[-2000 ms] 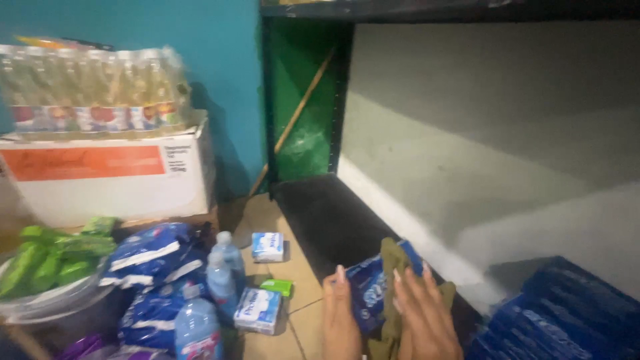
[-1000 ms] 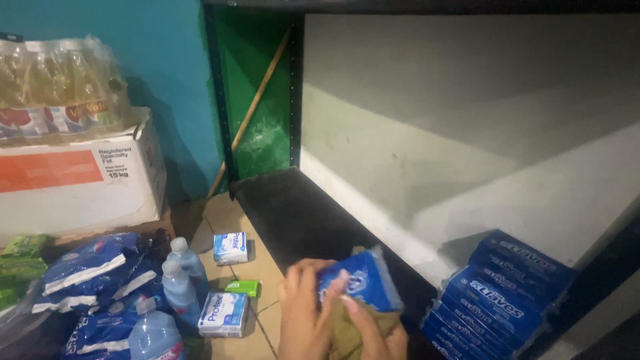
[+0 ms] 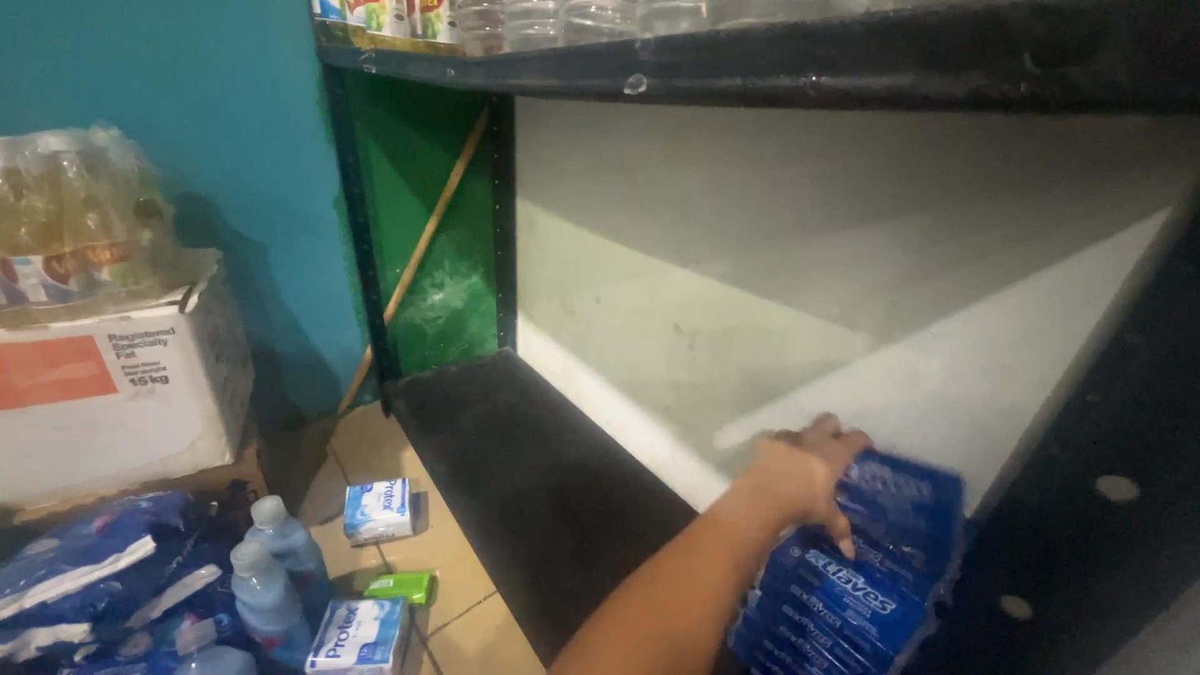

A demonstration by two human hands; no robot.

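My left hand (image 3: 816, 478) reaches over a stack of blue plastic-wrapped packs (image 3: 825, 600) on the right part of the black lower shelf (image 3: 553, 469). Its fingers lie at the topmost pack (image 3: 900, 497), whose near edge is blurred; whether they grip it or only touch it, I cannot tell. Which hand this is rests on the arm coming up from the bottom middle. The other hand is out of view, and so is the olive cloth.
On the tiled floor (image 3: 459, 562) lie Protex soap packs (image 3: 378, 511) and a green packet (image 3: 400, 588), beside pale blue bottles (image 3: 267, 591) and blue bags (image 3: 84, 581). A white carton (image 3: 169, 394) carries wrapped bottles (image 3: 66, 225). A wooden stick (image 3: 427, 244) leans behind the shelf post.
Both hands held a blue pack with an olive cloth before; now one hand is at the top of the stack at right, and the other hand and cloth have left view.
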